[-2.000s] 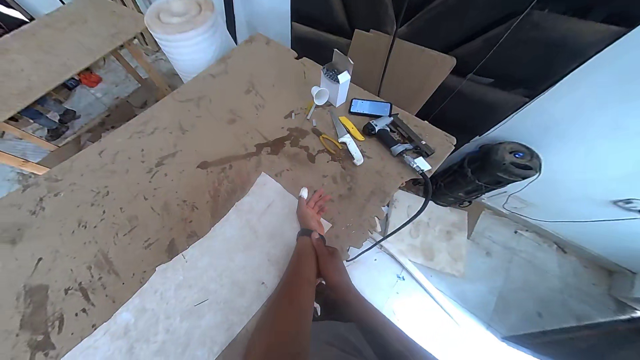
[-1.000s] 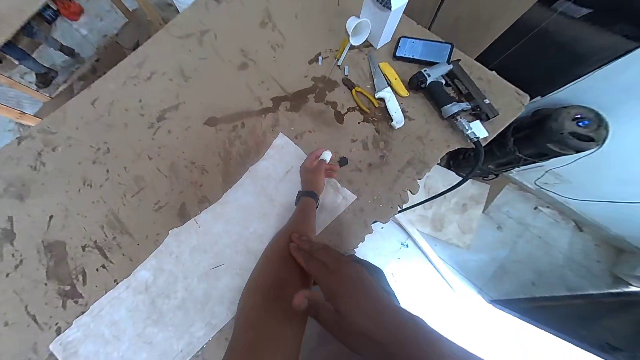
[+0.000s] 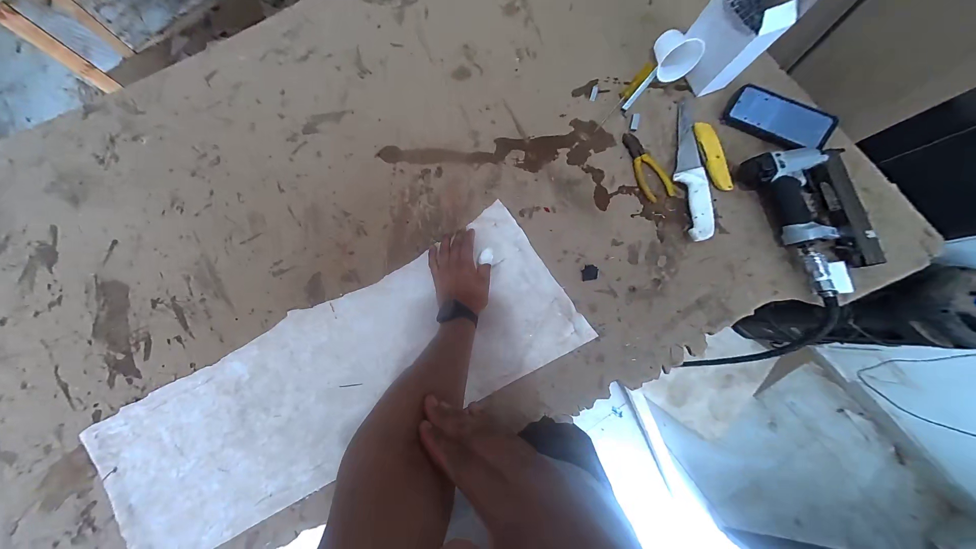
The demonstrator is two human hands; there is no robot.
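Observation:
My left hand (image 3: 460, 273), a dark band at its wrist, lies palm down near the upper right end of a long sheet of white fibrous padding (image 3: 252, 404). Its fingers are slightly apart and hold nothing; a white wrapping (image 3: 486, 256) covers the thumb tip. Against my left forearm rests my right hand (image 3: 476, 446), its fingertips touching the skin near the elbow. Right of the padding is a small dark scrap (image 3: 589, 272). Farther up the worktable (image 3: 229, 175) lie yellow-handled pliers (image 3: 646, 169) and a white-handled knife (image 3: 695, 183).
A yellow utility knife (image 3: 713, 156), phone (image 3: 779, 116) and pneumatic stapler (image 3: 808, 198) lie at the upper right. A white cup (image 3: 678, 56) is beside a white box (image 3: 732, 46). The black air hose (image 3: 751, 357) hangs over the worktable's rough edge. A wooden frame (image 3: 61, 46) stands upper left.
My left hand has turned palm down and come to rest flat on the padding. My right hand has moved from the left wrist down the forearm. The view has moved closer to the worktable.

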